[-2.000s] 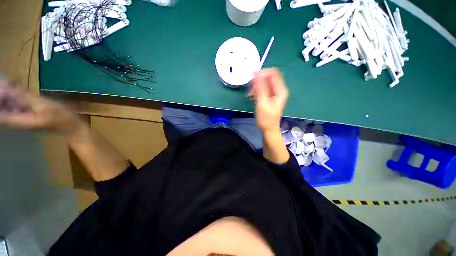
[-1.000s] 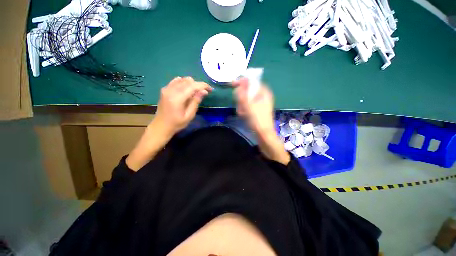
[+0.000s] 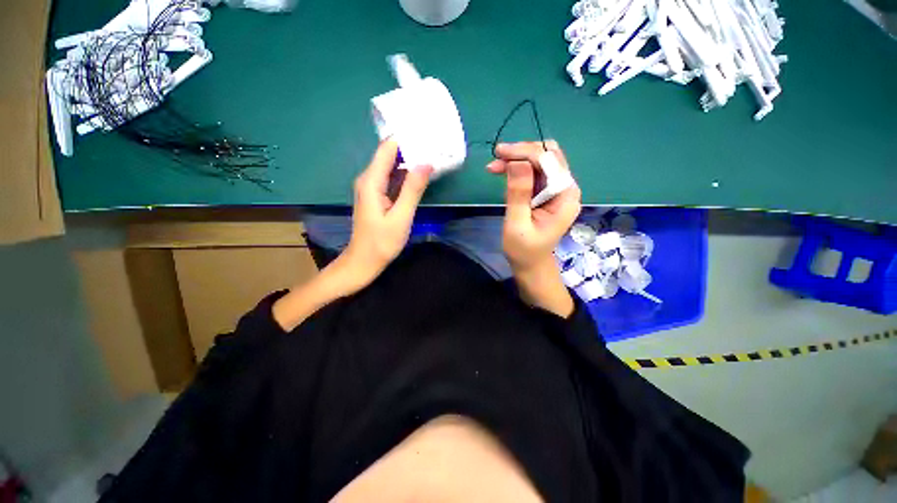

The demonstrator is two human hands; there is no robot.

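Note:
My left hand point(image 3: 386, 206) holds a white round housing point(image 3: 433, 123) tilted on its side above the green bench, with a white arm sticking out at its upper left. My right hand point(image 3: 536, 201), right of the housing, grips a small white piece point(image 3: 554, 179) with a thin black wire point(image 3: 534, 104). The wire loops up above my right fingers, and its end runs toward the housing. Whether the wire end touches the housing is hard to tell.
Wired white arms point(image 3: 128, 79) lie at the left, their black leads fanning out. A pile of white arms point(image 3: 688, 49) lies at the right. Another housing point(image 3: 434, 8) is cut off at the top. A blue bin point(image 3: 669, 285), cartons point(image 3: 236, 300) and a blue stool point(image 3: 836, 265) are below the bench edge.
My left hand has taken hold of the housing and tipped it from its upright position. My right hand has moved slightly right; the black wire now shows at its fingers.

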